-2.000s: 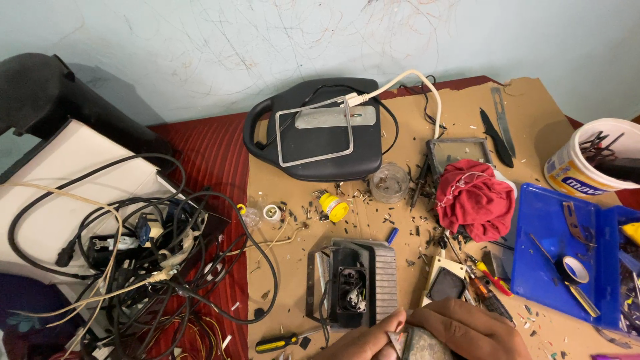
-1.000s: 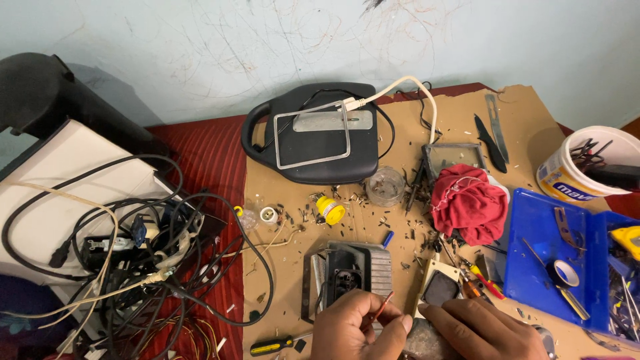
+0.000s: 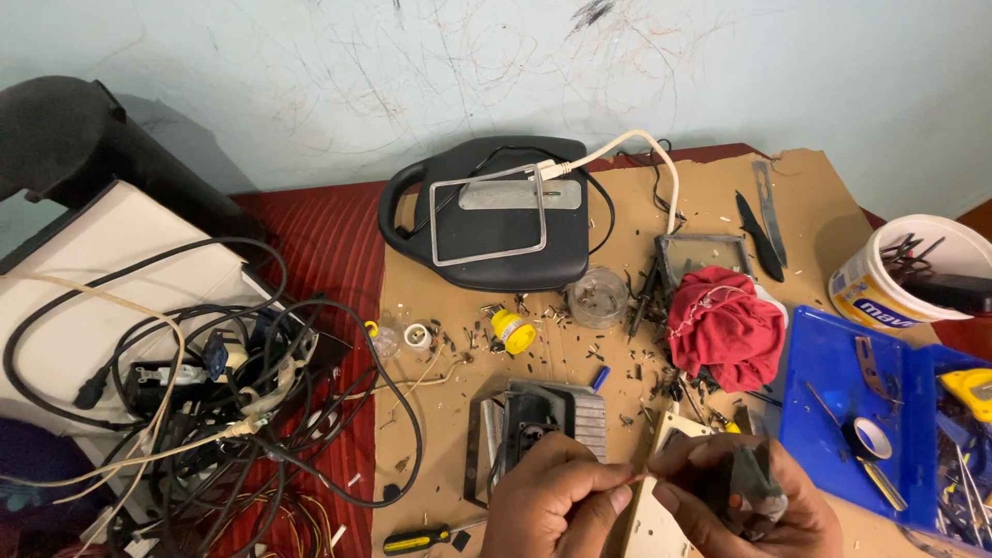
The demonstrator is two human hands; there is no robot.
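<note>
My left hand [image 3: 554, 496] pinches a thin reddish piece, perhaps a wire, between thumb and forefinger at the lower middle. Close beside it, fingertips nearly meeting, my right hand [image 3: 744, 488] holds a dark grey block-like part [image 3: 752, 488], whose kind I cannot tell. A cream-coloured plate [image 3: 659, 519] with small holes lies beneath and between the hands. Just beyond my left hand stands a grey ribbed housing [image 3: 587, 418] with a dark inside. A screwdriver with a yellow and black handle [image 3: 418, 539] rests left of my left hand.
A black carry case [image 3: 504, 232] bears a clear frame. Tangled cables [image 3: 232, 372] lie left. Around the cardboard's right side are a red cloth [image 3: 725, 329], a knife [image 3: 759, 236], a blue tray [image 3: 845, 387] and a white bucket [image 3: 891, 287]. Scraps litter the cardboard.
The right hand has lifted from its flatter, palm-down pose and turned, showing the dark grey part in its grasp. Both hands' fingertips have come together.
</note>
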